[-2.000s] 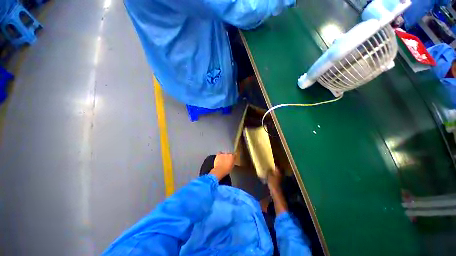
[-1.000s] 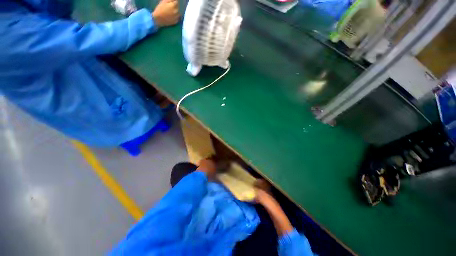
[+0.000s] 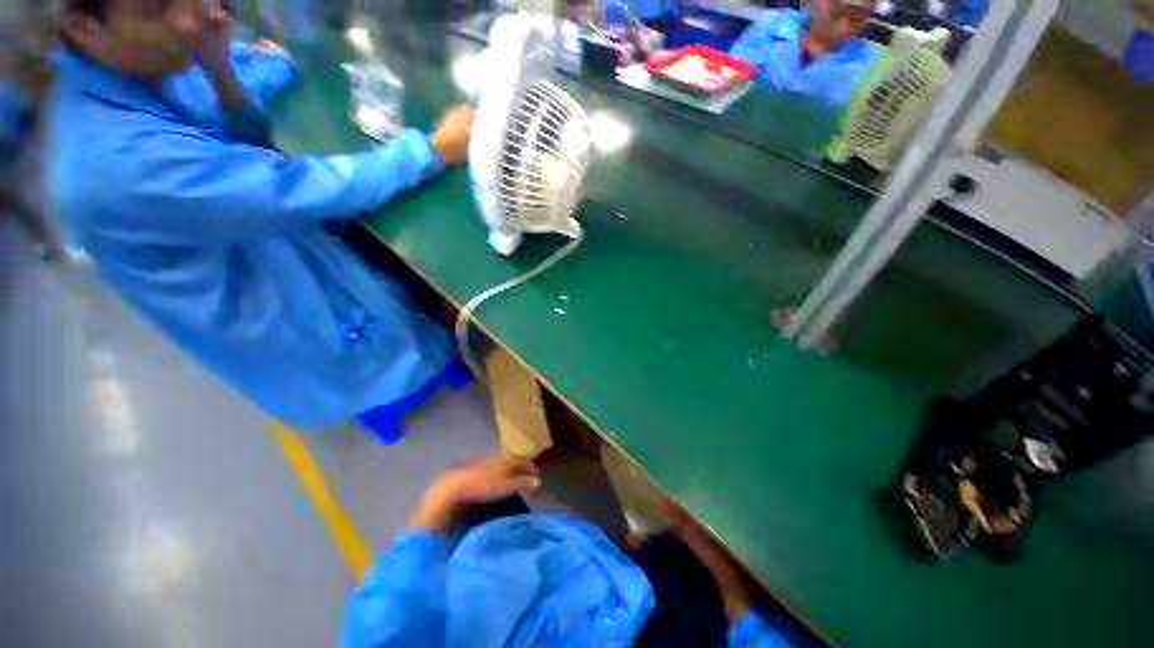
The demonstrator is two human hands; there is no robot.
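A brown cardboard box flap [image 3: 516, 403] shows below the bench edge, in front of my knees. My left hand [image 3: 487, 481] is at the lower end of the flap; whether it grips it cannot be told. A blurred pale piece [image 3: 637, 491] lies lower right of the flap, partly under the bench edge. My right hand [image 3: 690, 522] is blurred and mostly hidden at the bench edge, so its hold cannot be told.
The green bench [image 3: 658, 392] bears a white fan [image 3: 538, 152] with a cord, a metal post [image 3: 899, 190] and a black bundle [image 3: 968, 500]. A person in a blue smock [image 3: 291, 253] sits at left. A red tray [image 3: 699, 71] is on the far side.
The view has turned towards the bench. The pale pack, earlier at my right hand, is now lower and mostly hidden. The seated person's hand is now at the fan.
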